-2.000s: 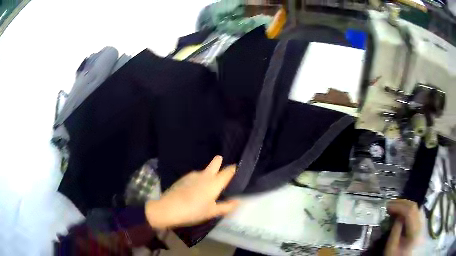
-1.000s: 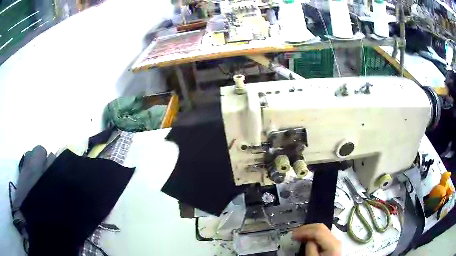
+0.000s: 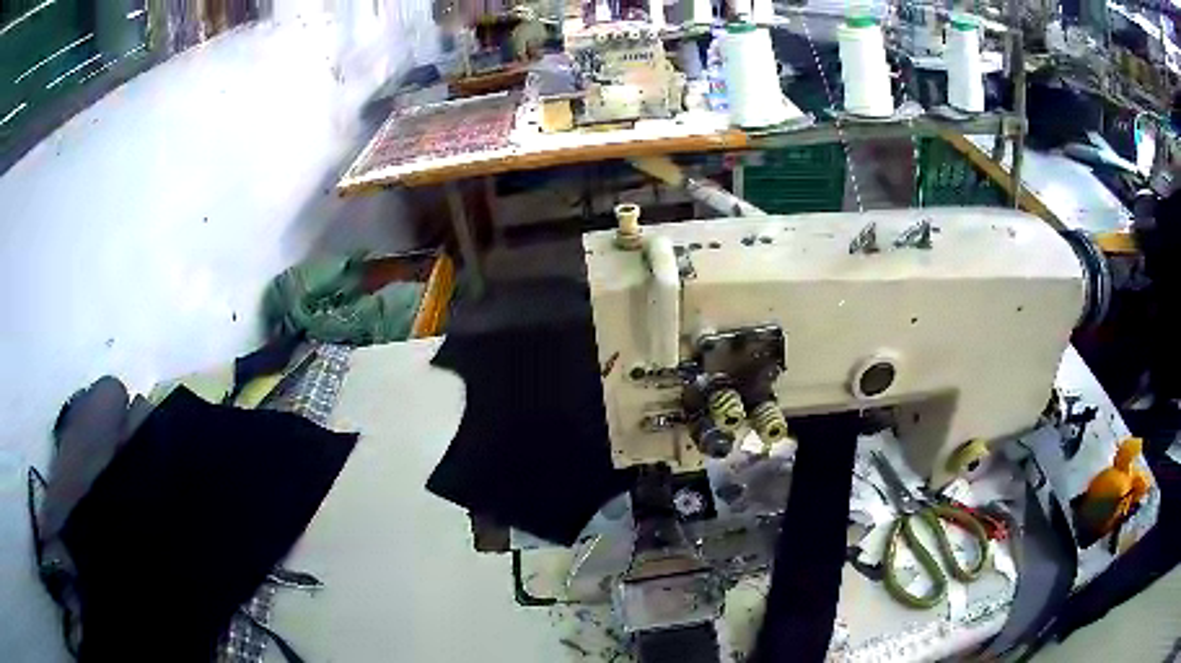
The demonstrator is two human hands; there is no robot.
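Observation:
The cream industrial sewing machine [image 3: 829, 311] stands across the middle right, its tension knobs in front. A black cut panel [image 3: 518, 415] lies left of and behind its needle area. A black band [image 3: 813, 531] hangs down under the machine arm to the lower edge. Another black strip end [image 3: 677, 644] shows below the metal plate [image 3: 671, 598]. A pile of black cut panels [image 3: 194, 518] lies at the left, over checked fabric [image 3: 311, 382] and grey pieces [image 3: 97, 434]. Neither of my hands is in the picture.
Scissors with olive-green handles [image 3: 917, 557] lie right of the band. An orange item [image 3: 1116, 486] is at the table's right end. Green cloth [image 3: 324, 301] sits in a wooden box behind. White thread cones [image 3: 865, 71] and a second sewing machine [image 3: 628, 78] stand at the back.
My left hand was over the black fabric two seconds ago and is gone. My right hand, at the black band one second ago, has left the picture. The view has swung right.

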